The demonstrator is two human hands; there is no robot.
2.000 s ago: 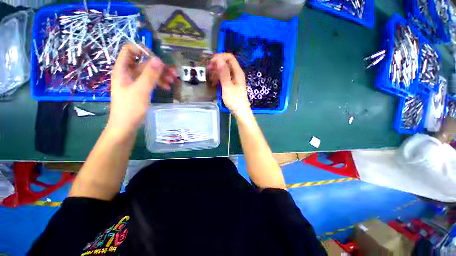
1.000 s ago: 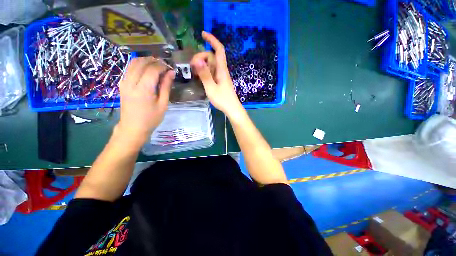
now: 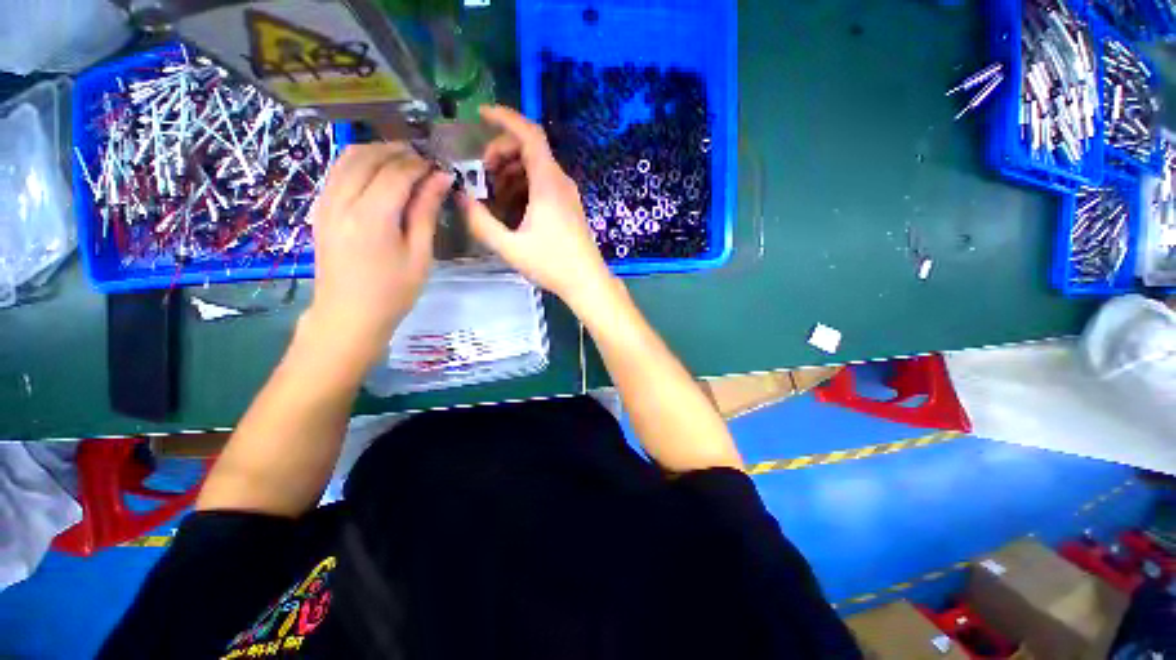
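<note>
The press fixture, a small block with white squares, shows between my hands under the green press body. My left hand is at the fixture's left side, thumb and fingers bent together; what it may hold is hidden. My right hand is at the fixture's right side, thumb near the fixture and fingers curved over it; whether it holds a ring cannot be told. The clear press guard with a yellow warning triangle is at the upper left. A clear parts box with a row of pins is below the fixture.
The blue pin bin is left of the press, with a dark phone-like rectangle below it. The blue ring bin is right. Clear boxes lie far left, more blue bins far right, and a white scrap nearby.
Both hands have come closer around the fixture. My right hand has moved left, its thumb now near the fixture. The guard appears tilted compared with two seconds ago. The camera view has shifted.
</note>
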